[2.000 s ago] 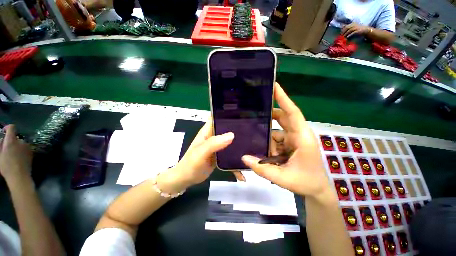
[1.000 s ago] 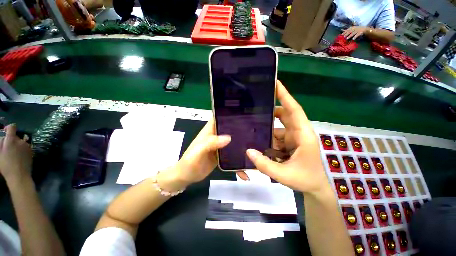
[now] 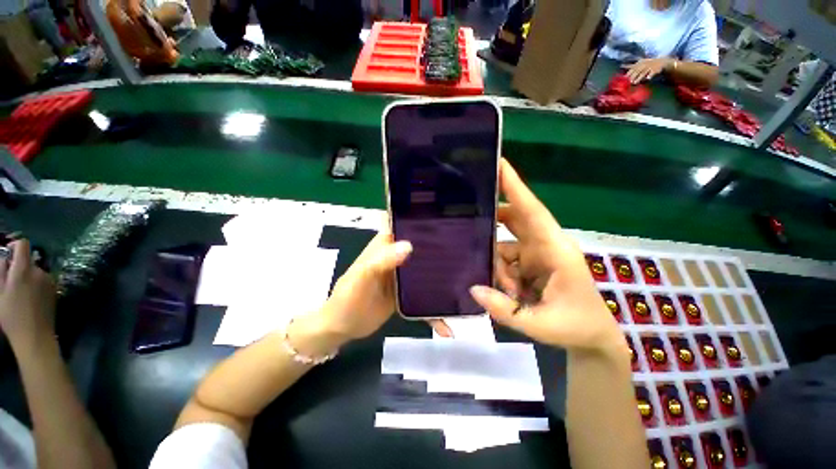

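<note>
A large smartphone with a light edge and a dark screen stands upright between my hands. My left hand holds its lower left side, thumb at the edge. My right hand holds its lower right side, thumb at the lower right of the screen. A small dark bit shows by the right fingers; I cannot tell what it is. White backing sheets with dark strips lie on the dark bench below the phone. The phone hides part of what lies behind it.
A loose pile of white sheets and a dark glossy phone lie at left. A white tray with red-and-black modules is at right. A small unit lies on the green belt. Other people's hands show at left and top right.
The unit on the belt has moved right. A small red-and-dark item has appeared on the belt at far right. My right thumb has shifted slightly right on the phone.
</note>
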